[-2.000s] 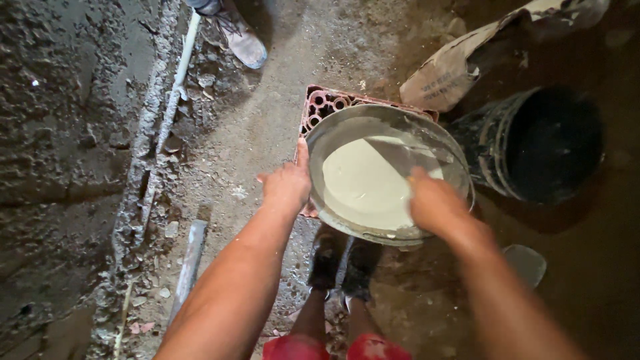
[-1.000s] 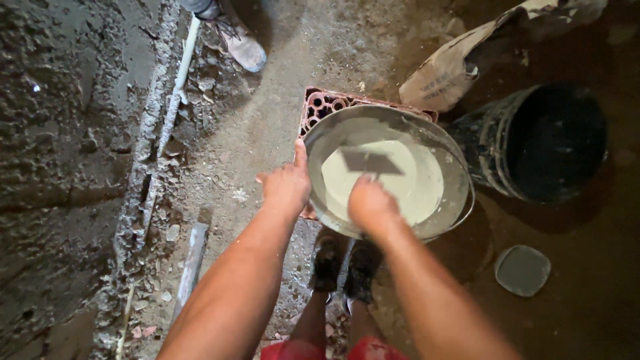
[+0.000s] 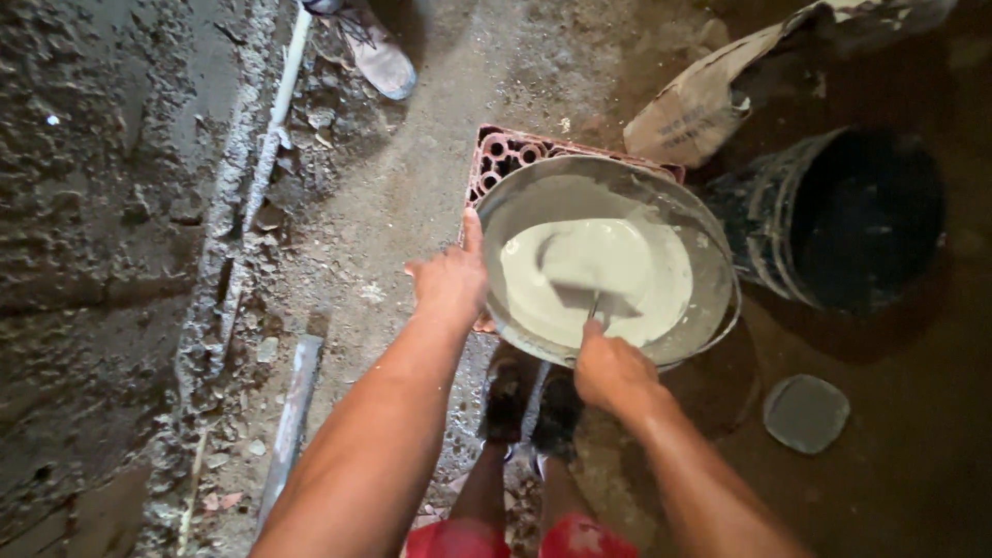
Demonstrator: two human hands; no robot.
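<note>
A round bucket (image 3: pixel 705 287) with a wire handle holds pale, wet plaster-like mix (image 3: pixel 573 248). Beneath it sits a reddish plastic crate (image 3: pixel 496 155) with a pattern of rings. My left hand (image 3: pixel 453 283) rests against the bucket's left rim, index finger stretched along it; whether the fingers grip the rim cannot be told. The handle of a trowel is in my right hand (image 3: pixel 612 368), over the near rim. The trowel's flat blade (image 3: pixel 593 298) is blurred and lies at the surface of the mix, its lower side partly hidden.
A dark bucket (image 3: pixel 775 217) lies tilted at the right, below a torn paper sack (image 3: pixel 690 116) bearing writing. A squarish grey lid or dish (image 3: pixel 806 415) is on the floor. At left are a rough wall, a pale pipe (image 3: pixel 287 85), a metal bar (image 3: pixel 294 411) and another person's shoe (image 3: pixel 376 58).
My right hand has swung with the trowel from the right part of the bucket to the left, then to the near side. My left hand has stayed at the left rim.
</note>
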